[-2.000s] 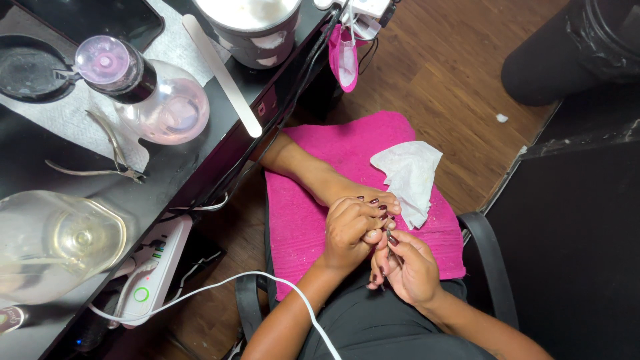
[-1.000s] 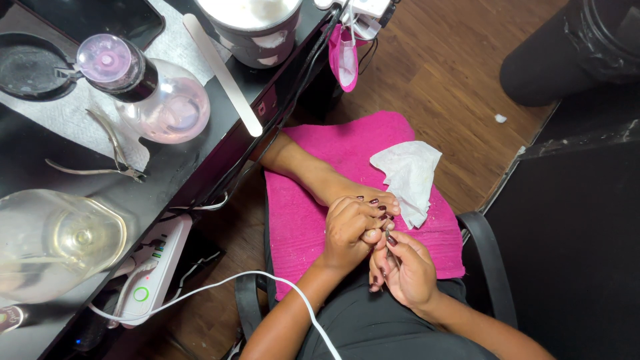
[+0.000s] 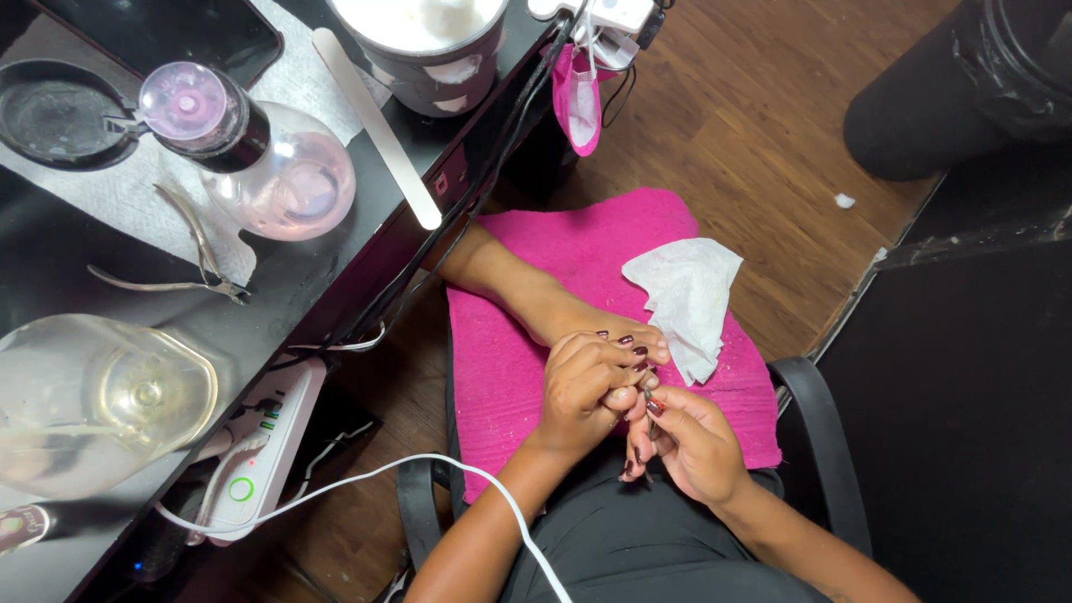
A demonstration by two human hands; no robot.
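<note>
Another person's bare foot (image 3: pixel 569 314) rests on a pink towel (image 3: pixel 519 243) across my lap. My left hand (image 3: pixel 586 389) is closed around the toes, its dark-red nails lying over them. In my right hand (image 3: pixel 691 435) is a slim metal nail tool (image 3: pixel 651 423), pinched between thumb and fingers, with its tip at a toe beside my left fingertips. The exact kind of tool and its tip are partly hidden. A crumpled white wipe (image 3: pixel 691 293) lies on the towel just beyond the toes.
On the black table at left are metal cuticle nippers (image 3: pixel 201 260), a pump bottle (image 3: pixel 285 180), a clear bottle (image 3: pixel 100 402), a white nail file (image 3: pixel 377 126) and a tub (image 3: pixel 427 59). A white cable (image 3: pixel 419 459) crosses near my left forearm. A black armrest (image 3: pixel 825 452) stands at right.
</note>
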